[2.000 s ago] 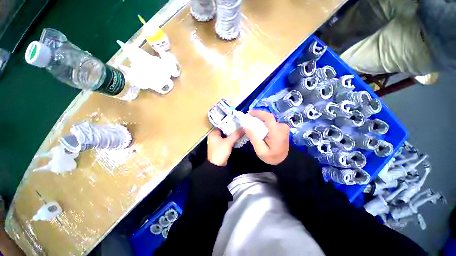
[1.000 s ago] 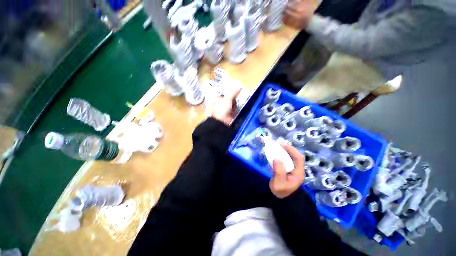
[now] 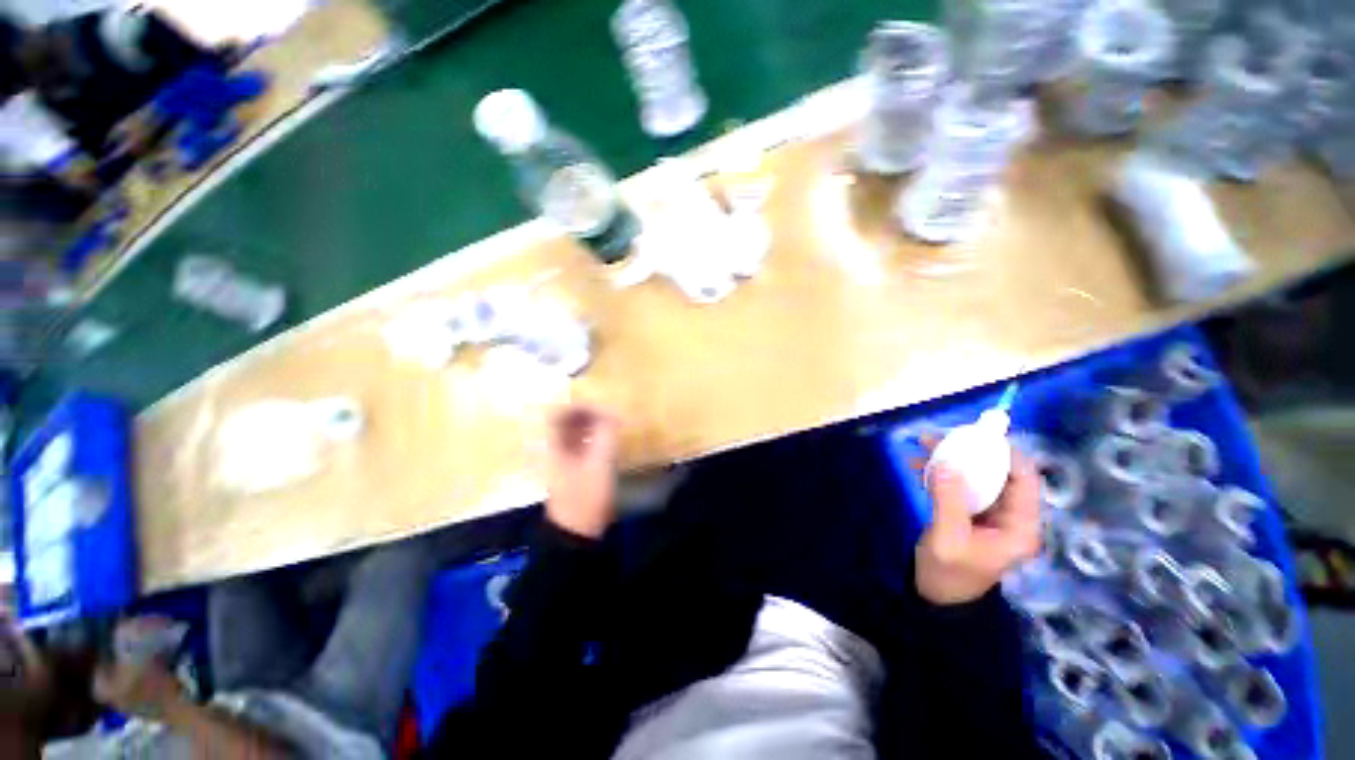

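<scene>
My right hand (image 3: pixel 973 542) is shut around a small white glue bottle (image 3: pixel 973 463), its thin nozzle pointing up, over the near edge of the blue crate. My left hand (image 3: pixel 584 463) is over the front edge of the bench, blurred; no held piece shows in it. A grey ribbed shell (image 3: pixel 543 334) lies on the bench just beyond my left hand. The blue crate (image 3: pixel 1290 557) at the right holds several upright grey hollow shells (image 3: pixel 1167 587). A cluster of white glue bottles (image 3: pixel 702 245) lies at the bench's far edge.
A water bottle (image 3: pixel 572 190) lies beside the glue bottles. Several grey shells (image 3: pixel 959 164) stand on the bench at upper right. Loose grey shells lie on the green belt (image 3: pixel 401 178). Another person's legs (image 3: pixel 320 631) are at lower left, near a blue tote (image 3: pixel 75 512).
The view has swung left. My left hand was at a grey shell among those at the bench's right part; it is now left, apart from them. My right hand still holds the glue bottle.
</scene>
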